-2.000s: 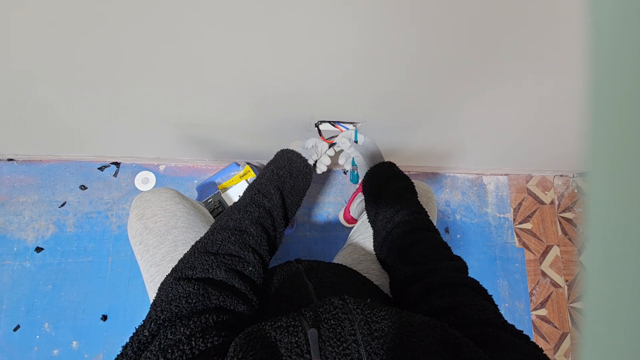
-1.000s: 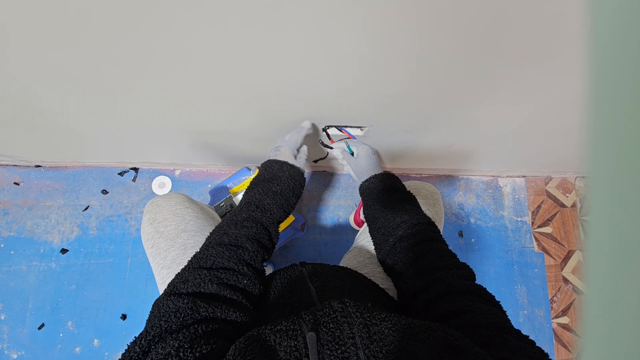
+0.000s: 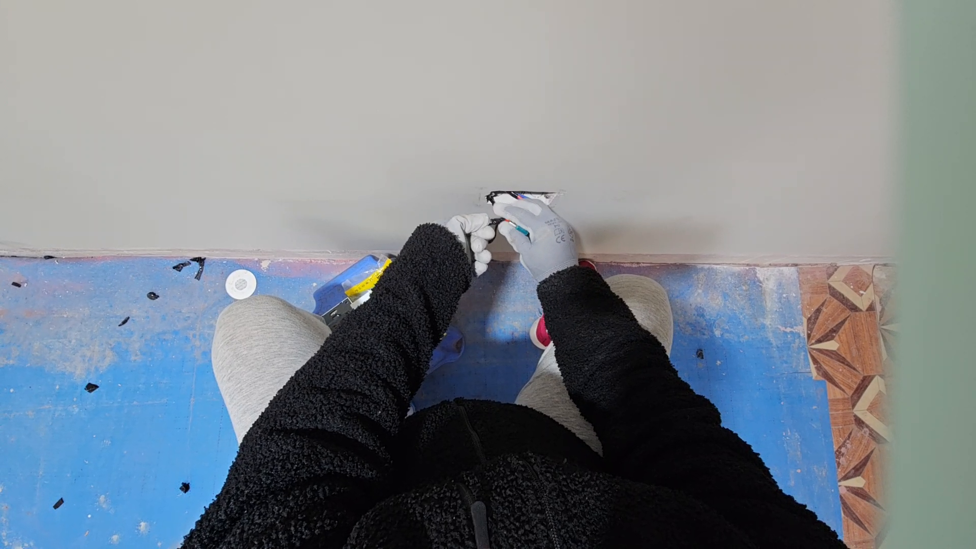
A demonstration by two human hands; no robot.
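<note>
An electrical box opening (image 3: pixel 543 196) with coloured wires sits low in the grey wall. My left hand (image 3: pixel 474 238), in a whitish glove, is closed just below and left of it, on the end of a black strip, perhaps tape or a wire. My right hand (image 3: pixel 540 232), in a grey glove, is right beside it, with its fingers over the lower part of the opening. A small tool with a teal and red handle (image 3: pixel 516 227) lies between its thumb and fingers. The wire ends are mostly hidden by the fingers.
Blue sheeting (image 3: pixel 114 427) covers the floor, with black scraps (image 3: pixel 91 387) on it. A white roll (image 3: pixel 241 284) lies near the wall. A blue and yellow object (image 3: pixel 354 284) is partly under my left sleeve. Patterned flooring (image 3: pixel 850 366) shows at right, beside a blurred green edge (image 3: pixel 938 274).
My left hand has moved right and down from beside the opening, coming close to my right hand. My right hand has risen over the opening's lower part.
</note>
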